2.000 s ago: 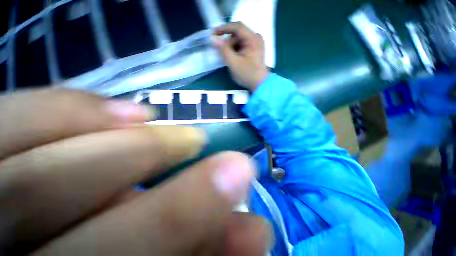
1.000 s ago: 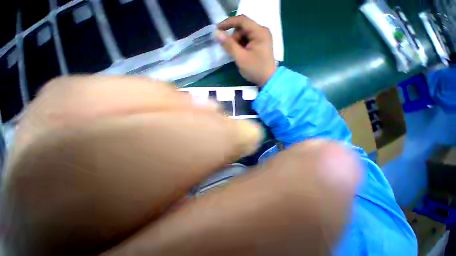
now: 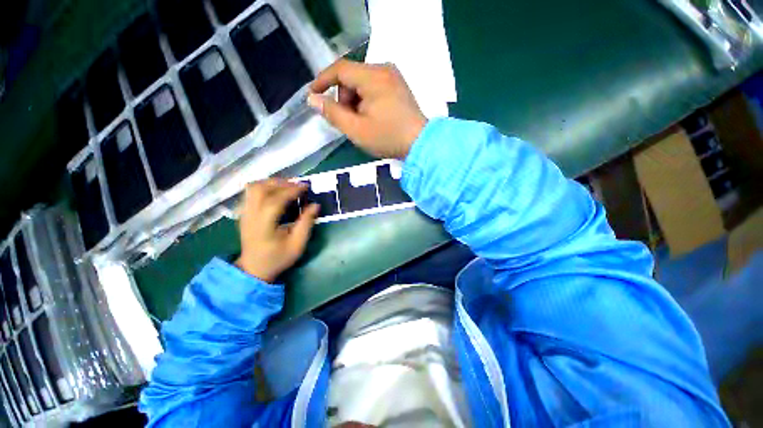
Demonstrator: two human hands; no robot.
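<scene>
A white liner strip with several notched black pieces lies on the green bench in front of me. My left hand is at the strip's left end, thumb and fingers curled around a gap; whether they grip the strip is unclear. My right hand is above the strip at the tray's near right corner, thumb and index tips close together. Anything thin between them cannot be made out. A clear blister tray holds two rows of black phone cases, beyond and left of my hands.
White sheets lie right of the tray. More filled trays are stacked at far left, beside a white sheet. Plastic bags lie at the upper right bench end. An open brown carton is below the bench at right.
The large blurred hand close to the camera has gone from the lower left; my left hand is now at the strip. My right hand remains by the tray's corner. The view shows more of the bench.
</scene>
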